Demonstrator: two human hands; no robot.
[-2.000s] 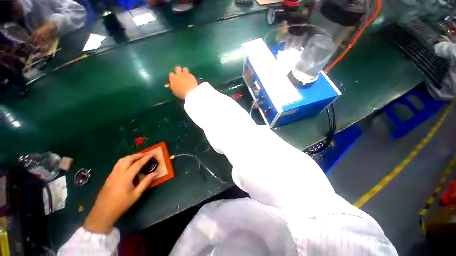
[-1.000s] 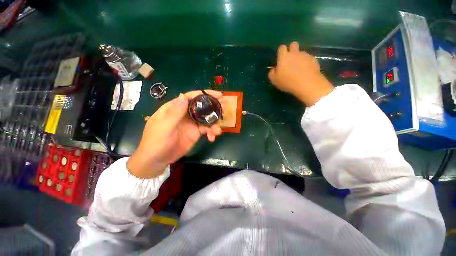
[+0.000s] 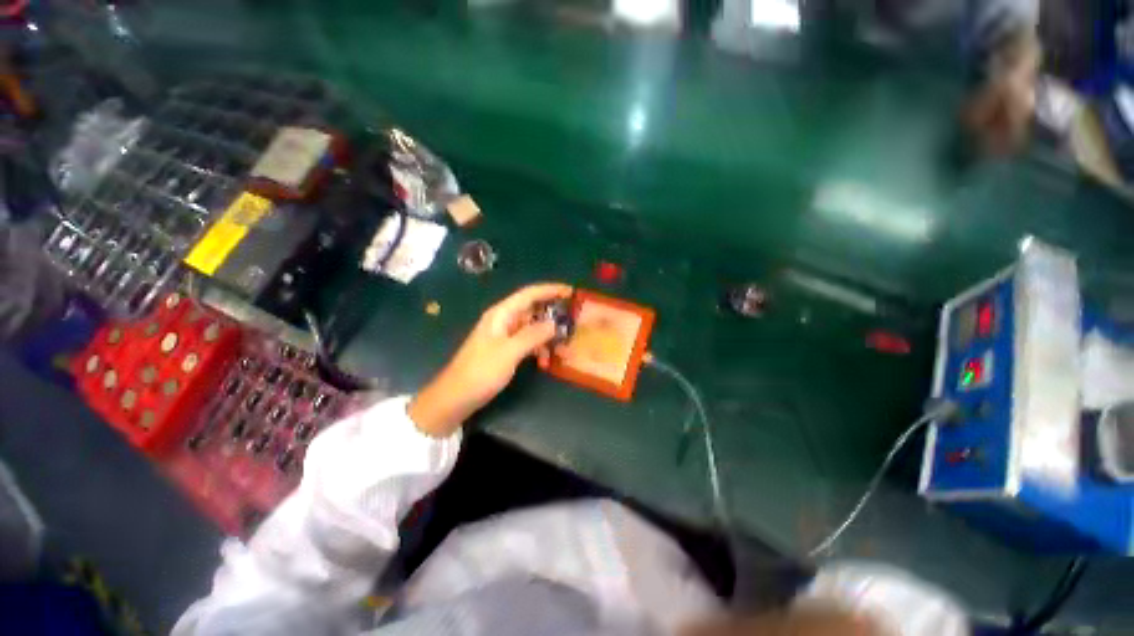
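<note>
My left hand (image 3: 488, 353) holds a small dark round unit (image 3: 556, 319) with silvery details by its edge, over the left part of the orange-framed plate (image 3: 643, 340). Fingers hide part of the unit, and I cannot tell if it touches the plate. My right hand (image 3: 783, 621) is blurred and cut off by the bottom edge, so its fingers do not show. Another dark round unit (image 3: 746, 299) lies on the green mat right of the plate. A metal-rimmed round unit (image 3: 475, 257) lies up and left of the plate.
The blue control box (image 3: 968, 410) stands at right; a pale lead (image 3: 705, 429) runs from the plate. At left are a red tray (image 3: 143, 420), a blister tray (image 3: 276, 404), a black box (image 3: 289, 249), white paper (image 3: 408, 249) and a tan block (image 3: 463, 210). Another person's hand (image 3: 1005, 99) shows at upper right.
The view has turned. My left hand has brought its unit over to the plate's left part. My right hand has moved back to the bottom edge, and a dark unit now shows on the mat at right.
</note>
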